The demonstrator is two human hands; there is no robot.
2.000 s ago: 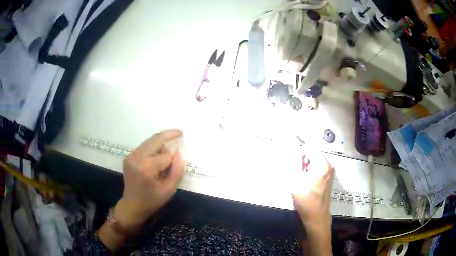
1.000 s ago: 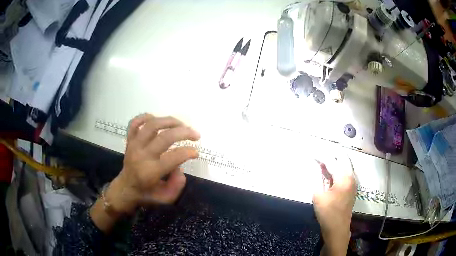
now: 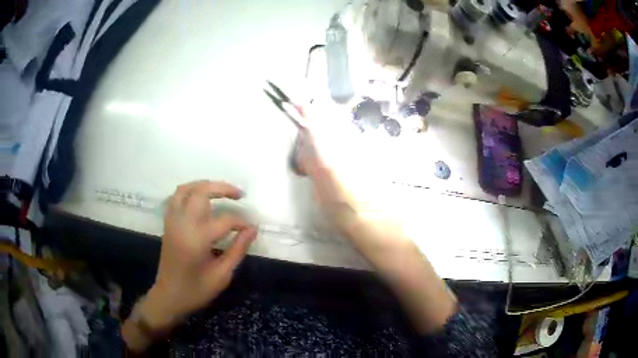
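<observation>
The thread snips, with dark pointed blades and pinkish handles, point up and left over the white table. My right hand is closed around their handle end; its fingers are blurred and washed out by the lamp. My left hand is raised over the table's front edge, index finger extended and thumb close to another fingertip. A faint line runs right from those fingertips, but I cannot tell whether it is thread. A small round metal bobbin or bobbin case lies on the machine bed, right of my right hand.
The sewing machine head stands at the back, with dark round parts below it. A phone with a cable and printed sheets are at right. Cut garment pieces lie at left. A printed ruler runs along the front edge.
My right hand has moved left and forward from the front edge and taken hold of the snips, which have turned. My left hand's thumb and fingertips have come closer together. The view has shifted.
</observation>
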